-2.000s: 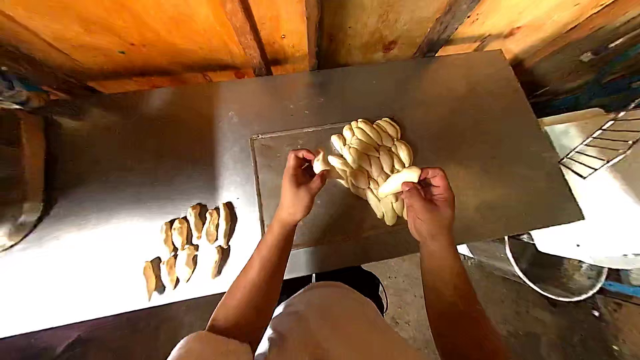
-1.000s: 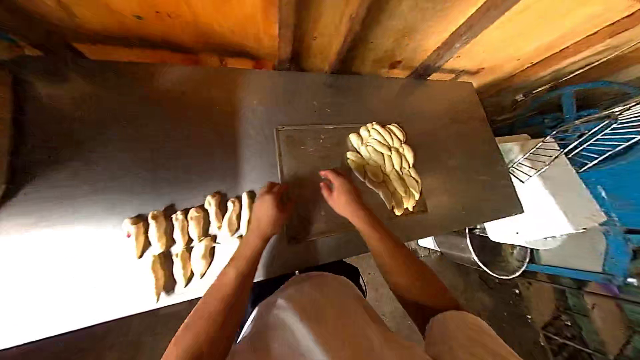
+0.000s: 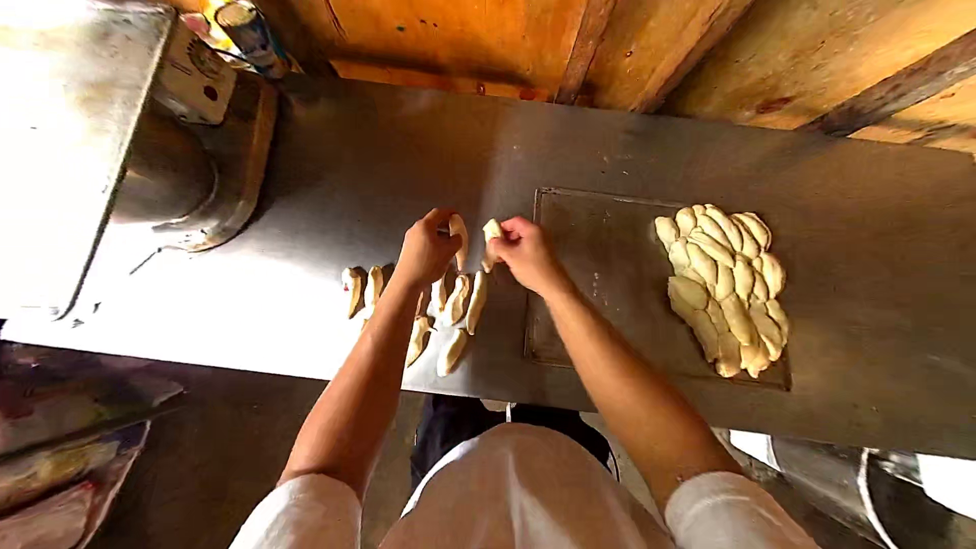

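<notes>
My left hand [image 3: 431, 248] holds an elongated dough piece [image 3: 459, 240] upright between thumb and fingers, above the loose row. Close beside it, my right hand [image 3: 526, 252] grips another dough piece [image 3: 492, 236] by its upper part. Below and left of both hands, several spindle-shaped dough pieces [image 3: 455, 301] lie on the metal table; my left forearm hides some of them. To the right, a pile of many pale dough pieces [image 3: 724, 282], packed against each other, rests partly on a flat rectangular tray or panel [image 3: 602, 286].
The steel table [image 3: 381, 152] runs along a wooden wall [image 3: 457, 46]. A machine with a curved metal base [image 3: 255, 175] stands at the left, beside a can [image 3: 248, 34]. Below the table's right end is a metal bucket [image 3: 823, 465].
Two seconds ago my hands were at the dough pile with a piece in each; a second ago they were near the tray's left edge. Now both grip pieces at the loose row. The view has shifted left.
</notes>
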